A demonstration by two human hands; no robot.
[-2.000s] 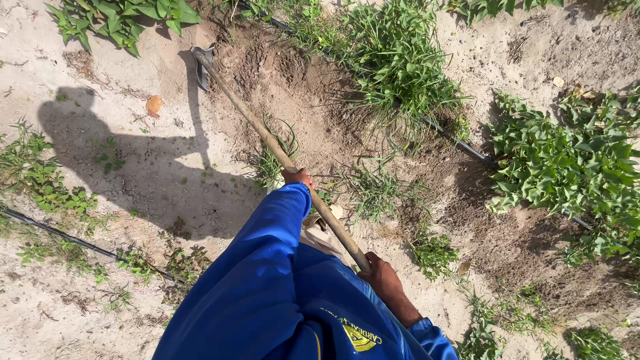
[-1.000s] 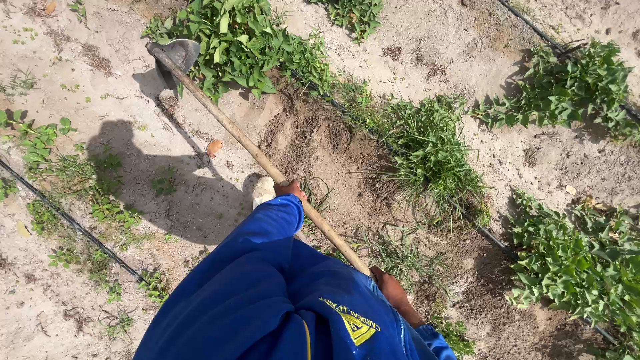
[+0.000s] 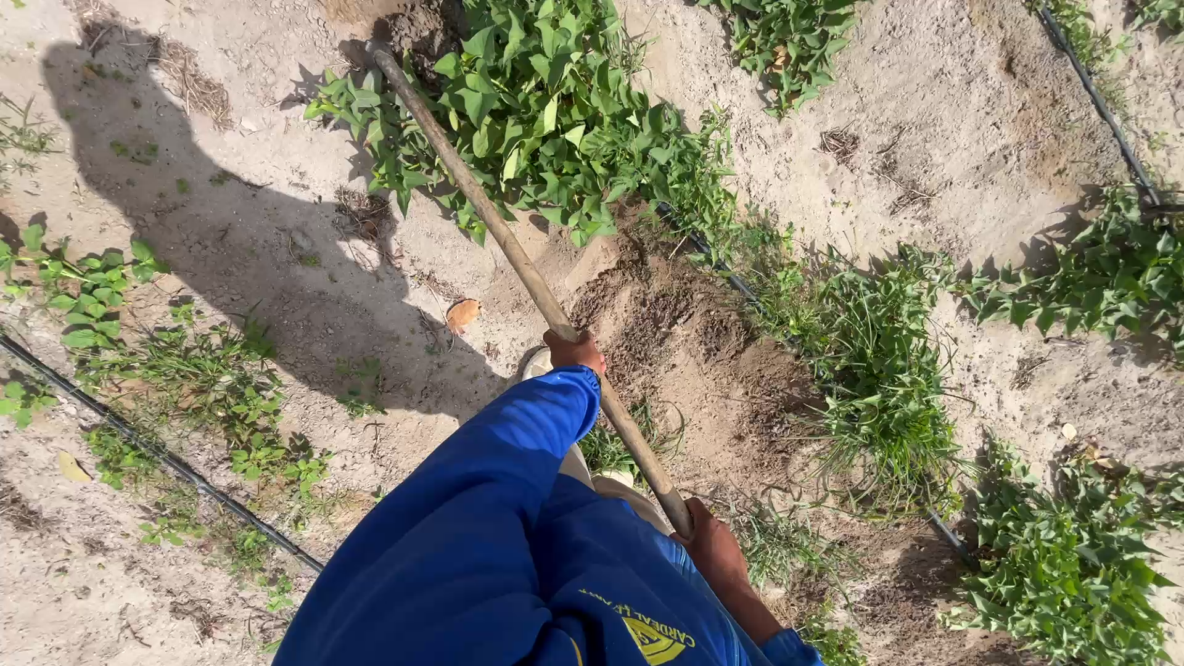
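Observation:
A hoe's long wooden handle (image 3: 490, 217) runs slantwise from the upper left down to my body. My left hand (image 3: 575, 351) is closed around its middle, below the blue sleeve cuff. Near the handle's lower end my right hand (image 3: 712, 546) grips it. The hoe's head lies at the top, by dark soil (image 3: 416, 37) and the edge of a leafy green plant (image 3: 546, 111); leaves, soil and shadow mostly hide the blade. The handle passes over part of that plant.
Black drip irrigation hoses (image 3: 166, 455) cross the sandy ground. Loosened brown soil (image 3: 684, 324) and a grassy clump (image 3: 879, 398) lie right of the handle. More leafy plants (image 3: 1064, 555) grow at right. A dry brown leaf (image 3: 462, 315) lies near my shoe (image 3: 536, 363).
The hoe's head has moved from bare sand, where its metal blade showed, to the far side of the leafy plant. Both hands have stayed on the handle. The view has shifted.

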